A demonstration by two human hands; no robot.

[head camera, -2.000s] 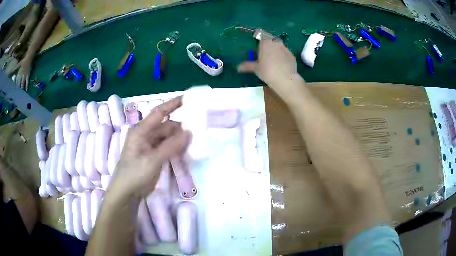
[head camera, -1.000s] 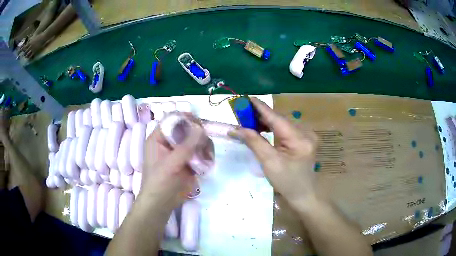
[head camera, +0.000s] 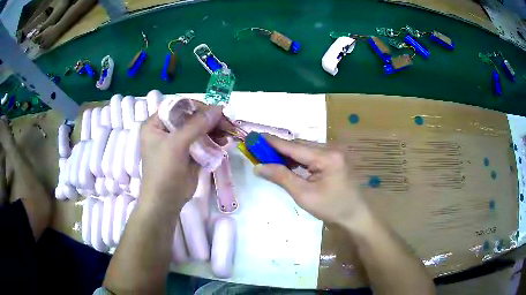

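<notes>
My left hand (head camera: 173,155) holds a pale pink housing shell (head camera: 206,154), its open side turned toward the right. My right hand (head camera: 317,176) grips a blue battery (head camera: 264,150) with a yellowish pad along its side. Thin red and yellow lead wires (head camera: 233,131) run from the battery to the fingers of my left hand. A green circuit board (head camera: 220,86) stands up just above those fingers, in front of the belt. Whether the left fingers pinch the wires or the board's edge cannot be told. The battery is outside the shell, to its right.
Stacked housings (head camera: 118,152) fill the white sheet's left side. Other pink pieces (head camera: 225,187) lie below and behind my hands. The green belt (head camera: 259,69) carries several battery-and-board assemblies (head camera: 282,41) and partly filled shells (head camera: 104,73). Brown cardboard (head camera: 415,230) lies at right. Another person's arms (head camera: 49,23) show upper left.
My right hand reached to the belt, then brought the battery and board back beside the shell. The board has since risen above my left fingers. Items on the belt have shifted slightly left.
</notes>
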